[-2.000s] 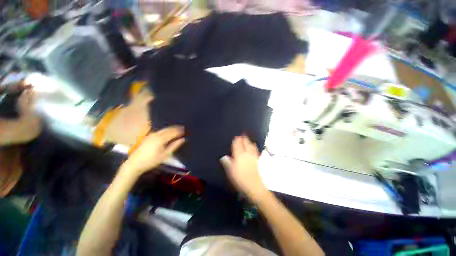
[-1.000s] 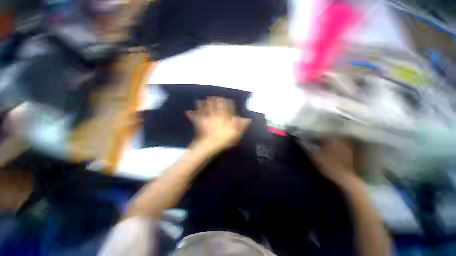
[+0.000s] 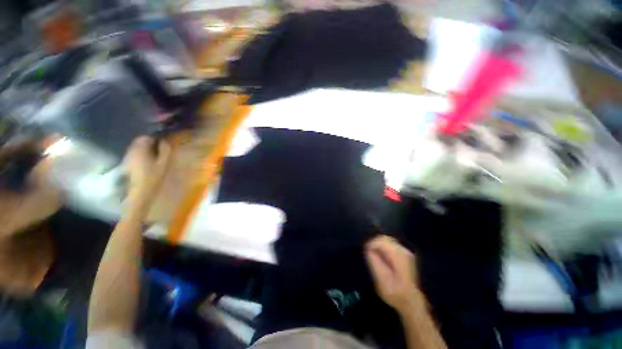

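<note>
A large black fabric panel point(image 3: 300, 170) lies across the white table and under the machine head, and hangs down over the front edge. My right hand point(image 3: 392, 267) is at the front part of the cloth, its fingers curled together on the black fabric. My left hand point(image 3: 144, 163) is stretched out to the left, over the brown cardboard, at the edge of some dark pieces point(image 3: 187, 102). Blur hides whether its fingers grip anything. The sewing machine head point(image 3: 464, 160) is at the right, with a red spot by its left end.
A black cloth heap point(image 3: 334, 51) lies at the back of the table. A bright pink holder point(image 3: 481, 92) stands on the machine. Orange-yellow tape point(image 3: 208, 174) edges the cardboard. Another person's arm point(image 3: 31, 218) is at the far left. A blue crate point(image 3: 566, 337) shows at lower right.
My left hand has moved off the black panel to the far left. My right hand has moved from beside the machine head down to the front of the cloth, and its fingers are now curled.
</note>
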